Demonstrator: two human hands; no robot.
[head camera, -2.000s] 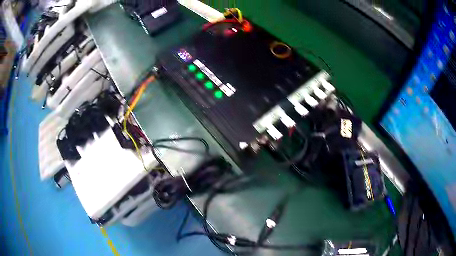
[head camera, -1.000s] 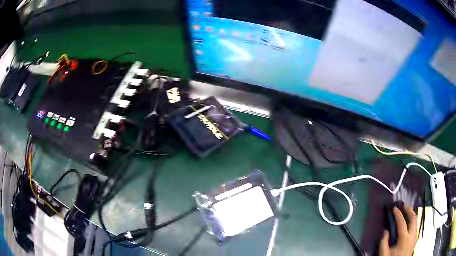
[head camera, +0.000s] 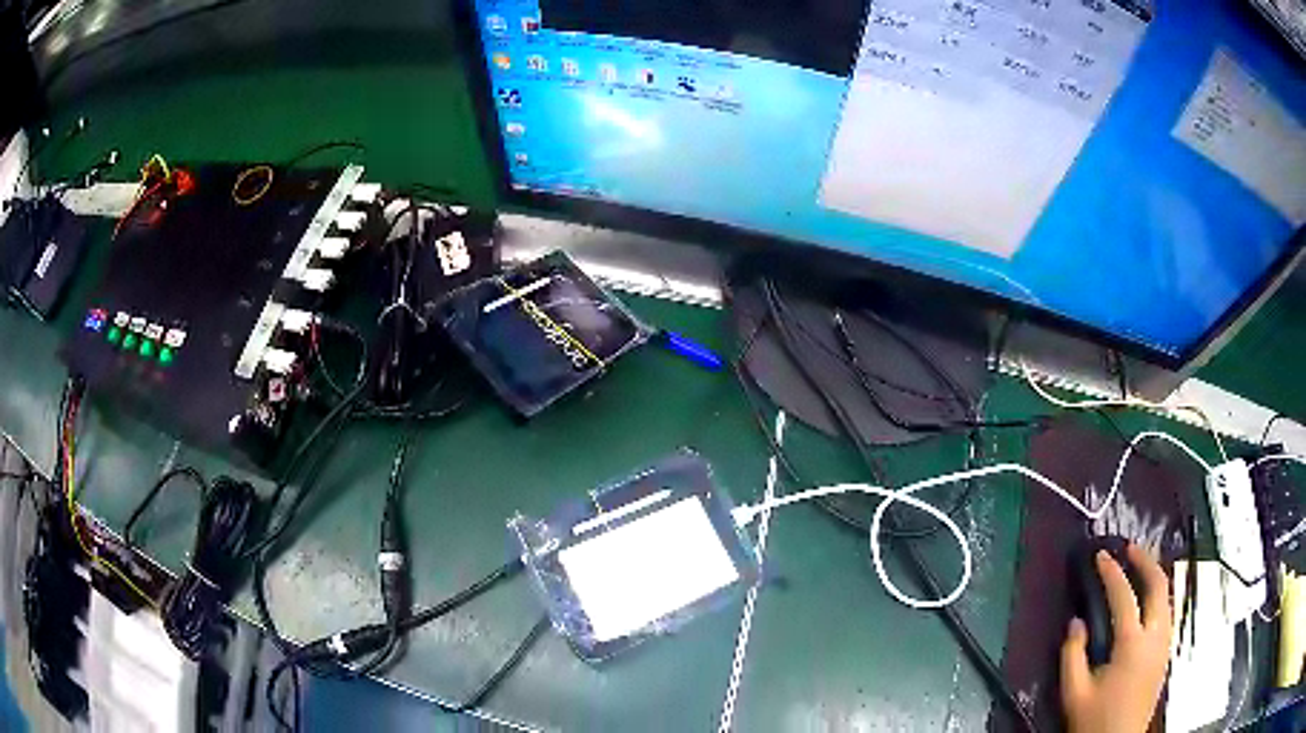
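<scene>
My right hand (head camera: 1124, 652) rests on the black mouse (head camera: 1106, 599) on the dark mat (head camera: 1038, 573) at the lower right. My left hand is not in the picture. The display unit (head camera: 652, 569) lies on the green bench in clear film, its screen bright white. The looped white cable (head camera: 963, 551) plugs into its right side, and a black lead (head camera: 466, 593) runs to its left side. The monitor (head camera: 688, 136) shows a blue desktop with a black window and white windows.
The black test box (head camera: 201, 287) with green lights and white-labelled connectors stands at the left. A second dark unit (head camera: 537, 337) and a blue pen (head camera: 693, 350) lie below the monitor. Coiled black cable (head camera: 215, 566), a white power strip (head camera: 1235, 518) and white paper (head camera: 1200, 644) also show.
The view has swung from the test box and trays to the monitor and mouse, then shifted slightly and sharpened. My right hand came into view on the mouse and stays there.
</scene>
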